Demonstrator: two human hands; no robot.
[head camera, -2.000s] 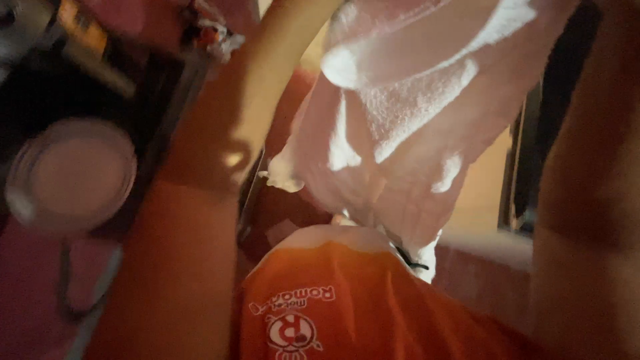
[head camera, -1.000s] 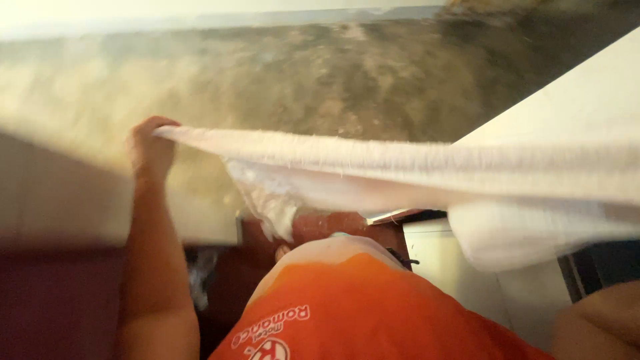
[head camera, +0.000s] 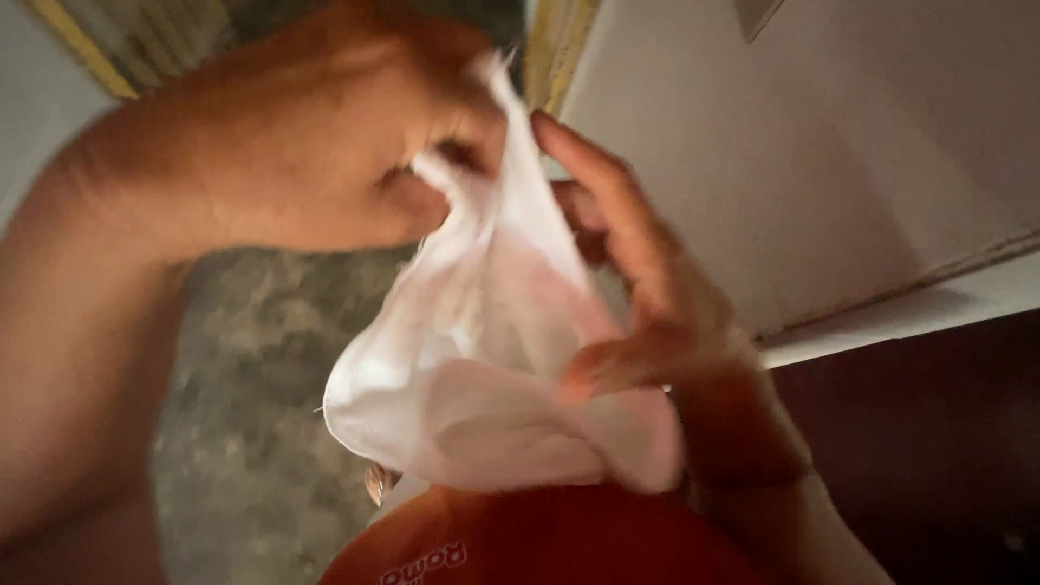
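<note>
My left hand (head camera: 406, 130) is closed on the upper edge of a thin white cloth (head camera: 487, 390), which hangs bunched in front of my body. To the right of the cloth is my right hand (head camera: 634, 268), its fingers spread and blurred, the thumb side against the fabric. Whether the right fingers pinch any of it cannot be told. The cloth's lower folds hang just above the front of my orange-red shirt (head camera: 520, 536), which bears white writing.
Below lies a mottled grey-green floor (head camera: 252, 406). A pale flat panel or wall (head camera: 812, 179) with a dirty lower edge rises on the right, above a dark reddish surface (head camera: 918, 439). Yellowish frame strips (head camera: 561, 57) stand at the top.
One second ago the cloth was stretched out sideways from my left hand; now it is gathered between both hands close to my body. The view has turned strongly.
</note>
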